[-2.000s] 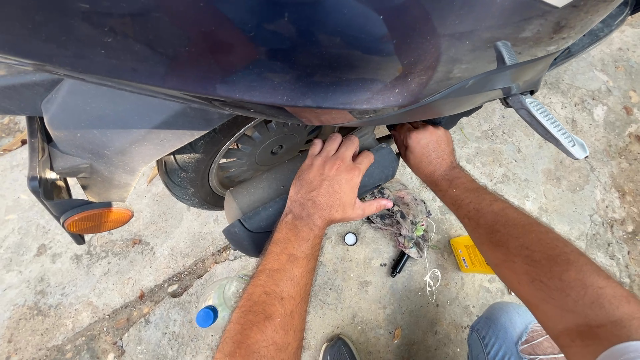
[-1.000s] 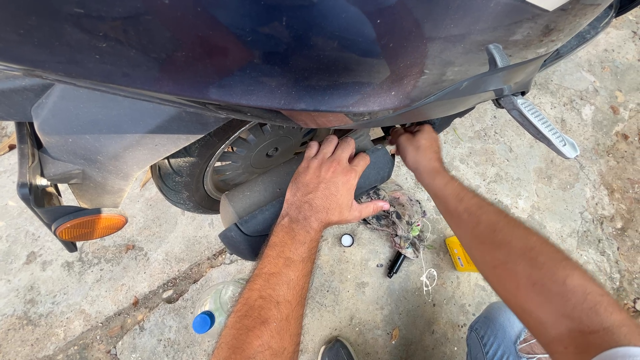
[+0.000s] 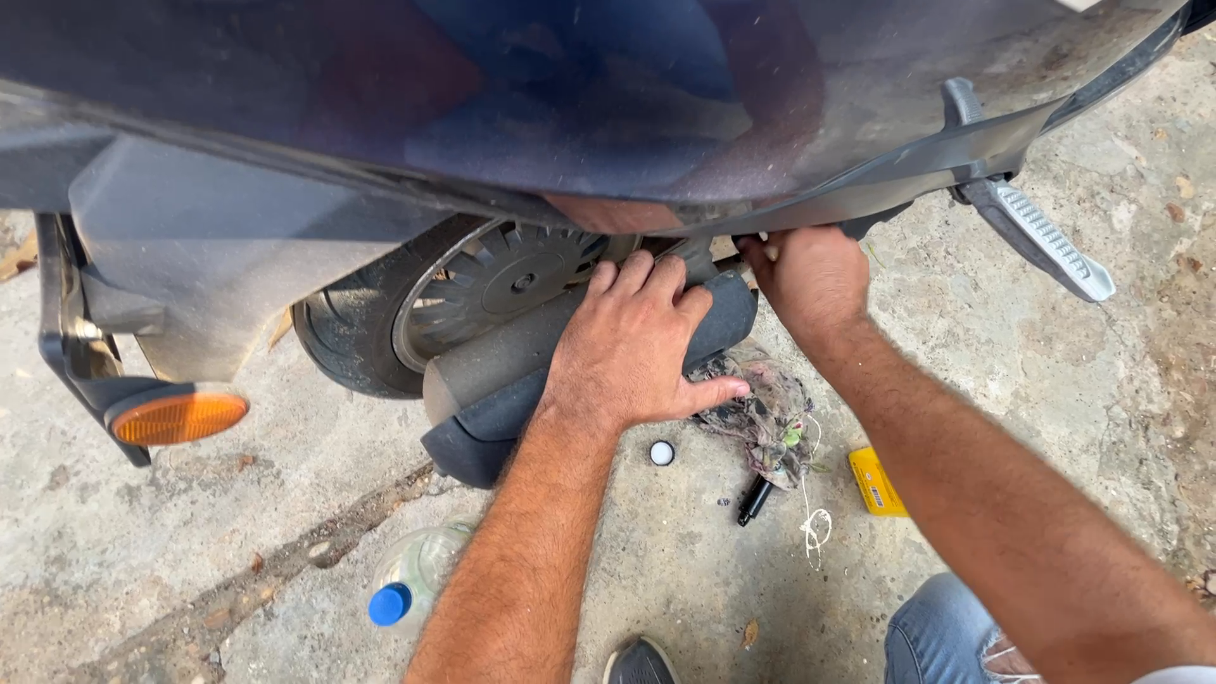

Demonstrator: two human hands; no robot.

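Observation:
My left hand (image 3: 632, 351) lies palm down with spread fingers on the exhaust muffler (image 3: 494, 356) of a scooter, holding nothing that shows. Behind the muffler is the scooter's wheel (image 3: 518, 271). My right hand (image 3: 812, 275) reaches under the lower edge of the dark blue body panel (image 3: 608, 123), just right of the muffler's end. Its fingers are bent around something near a dark part, but the panel's edge and the hand itself hide what they touch. Below the muffler a crumpled, stained rag (image 3: 765, 408) lies on the concrete, touching a black cylindrical handle (image 3: 755, 501).
On the ground are a small round cap (image 3: 662, 453), a yellow container (image 3: 877, 483), white string (image 3: 814, 532) and a clear bottle with a blue cap (image 3: 389, 604). A footrest (image 3: 1040, 237) juts out at right, an orange turn signal (image 3: 179, 418) at left. A shoe (image 3: 641, 662) shows below.
My left hand stays on the muffler throughout. My right hand remains under the panel's edge, with its wrist and fingers turned somewhat differently.

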